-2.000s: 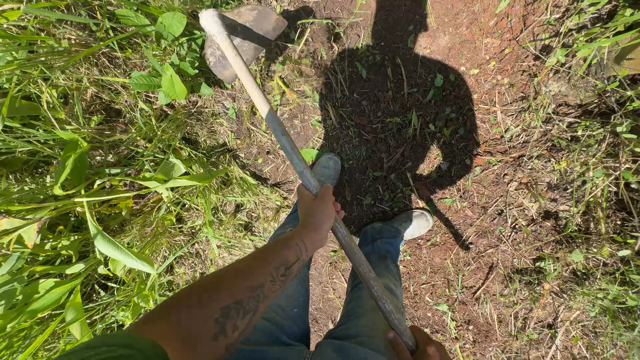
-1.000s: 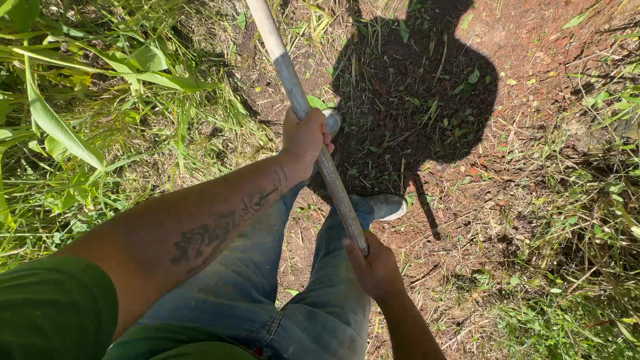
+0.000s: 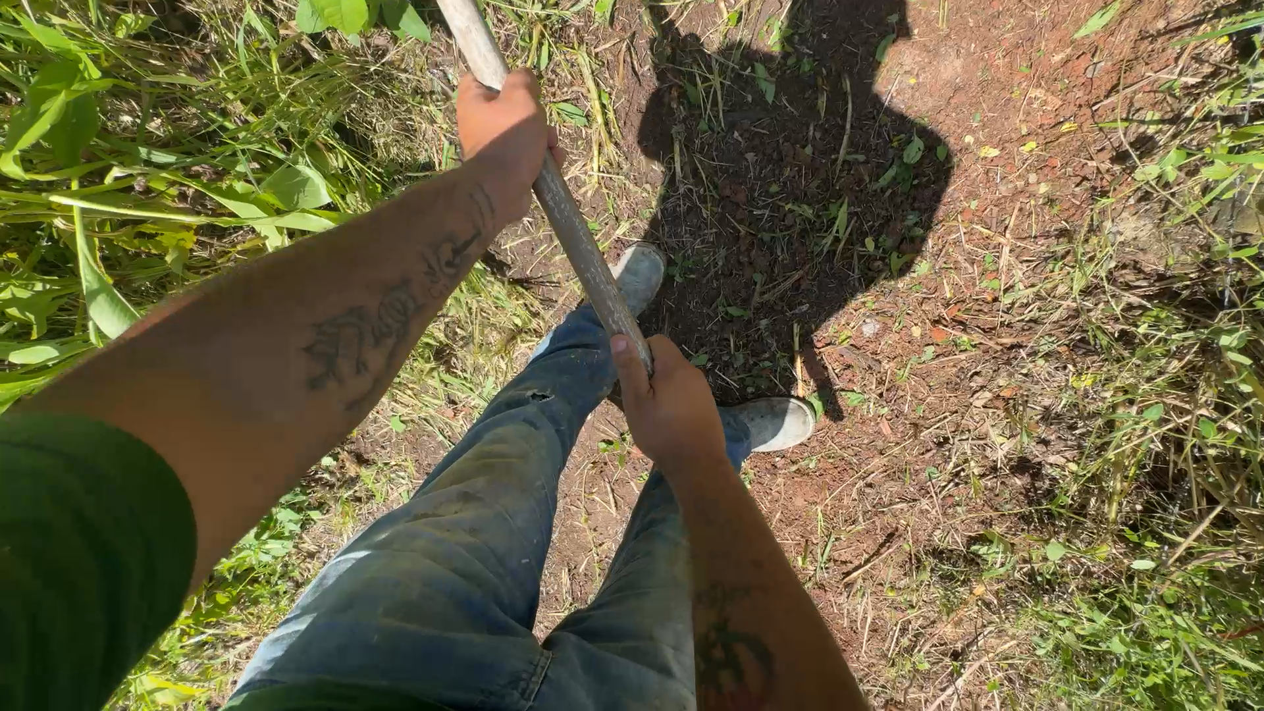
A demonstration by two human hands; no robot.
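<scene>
A long wooden tool handle [image 3: 583, 242] slants from the top edge, left of centre, down to the middle of the view. My left hand [image 3: 504, 123] grips it near the top edge, with the tattooed forearm reaching in from the lower left. Around the handle's lower end is my right hand [image 3: 667, 400], its thumb lying along the wood. Whatever the handle's upper end carries is outside the view.
I stand on reddish soil [image 3: 889, 494] strewn with cut grass, my two shoes [image 3: 780, 425] apart. Dense green grass and leafy plants [image 3: 148, 197] border the left; more grass [image 3: 1165, 425] grows at the right. My shadow [image 3: 790, 188] falls ahead.
Two seconds ago the handle's pale upper end and a broad metal blade beside a plant showed at the top; now they are out of view. Both hands have stayed on the handle.
</scene>
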